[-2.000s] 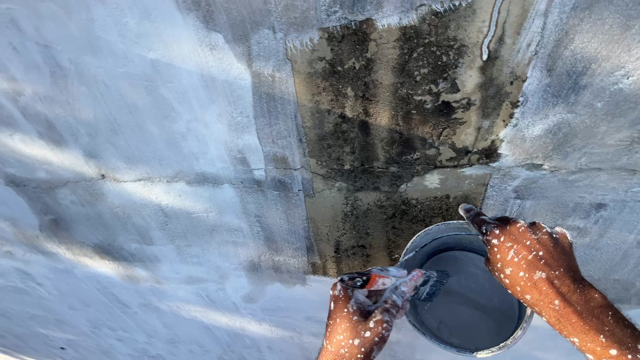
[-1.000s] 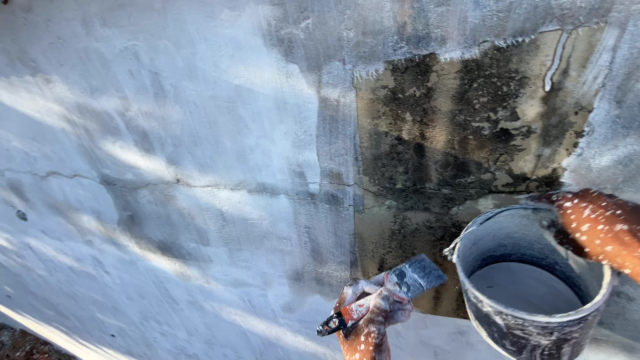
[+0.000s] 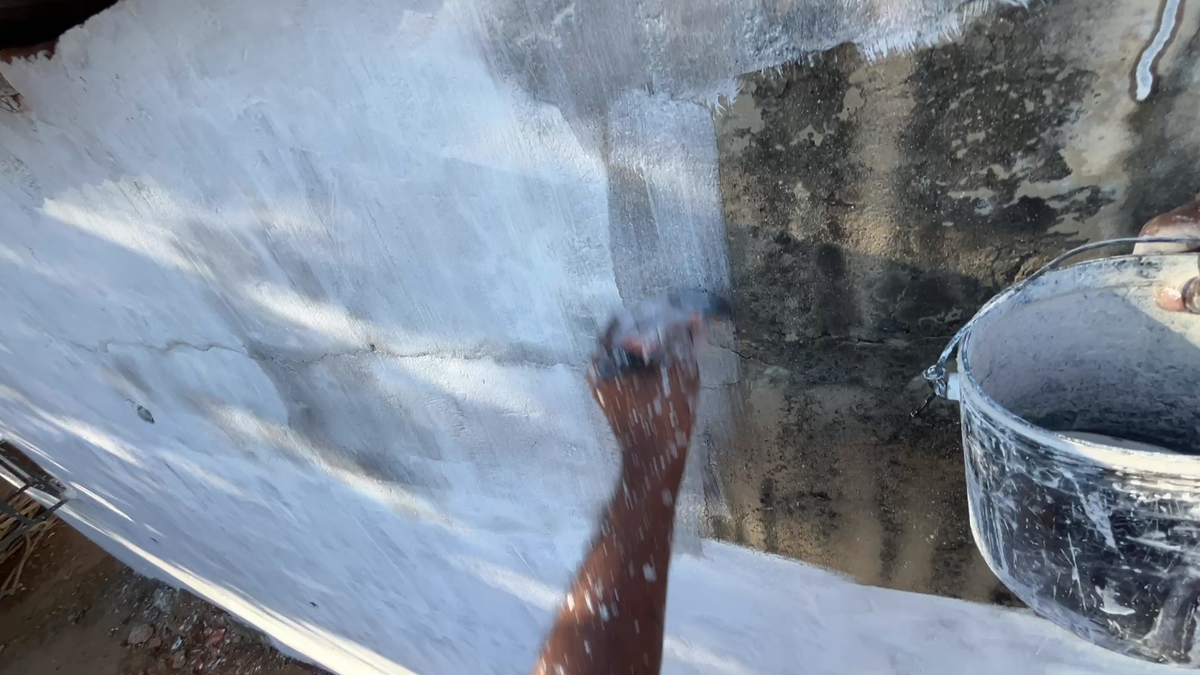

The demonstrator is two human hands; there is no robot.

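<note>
My left hand (image 3: 647, 342), blurred and spattered with white paint, grips a paintbrush (image 3: 698, 305) against the wall, where the whitewashed surface (image 3: 469, 253) meets a bare, dark-stained patch (image 3: 844, 281). Motion blur hides most of the brush. At the right edge my right hand (image 3: 1179, 253), cut off by the frame, has its fingers on the rim and wire handle of a paint-streaked black bucket (image 3: 1059, 525). Only a sliver of the pale paint (image 3: 1125, 441) inside the bucket shows.
A thin crack (image 3: 422, 354) runs sideways across the wall. At the lower left lie dirt and rubble (image 3: 159, 619), with a metal frame and dry sticks (image 3: 23, 516) beside them. A white drip (image 3: 1158, 52) marks the wall at upper right.
My left hand has left the bucket's mouth with the brush and moved up onto the wall at the patch's left edge. The bucket, held by my right hand, has moved away to the right.
</note>
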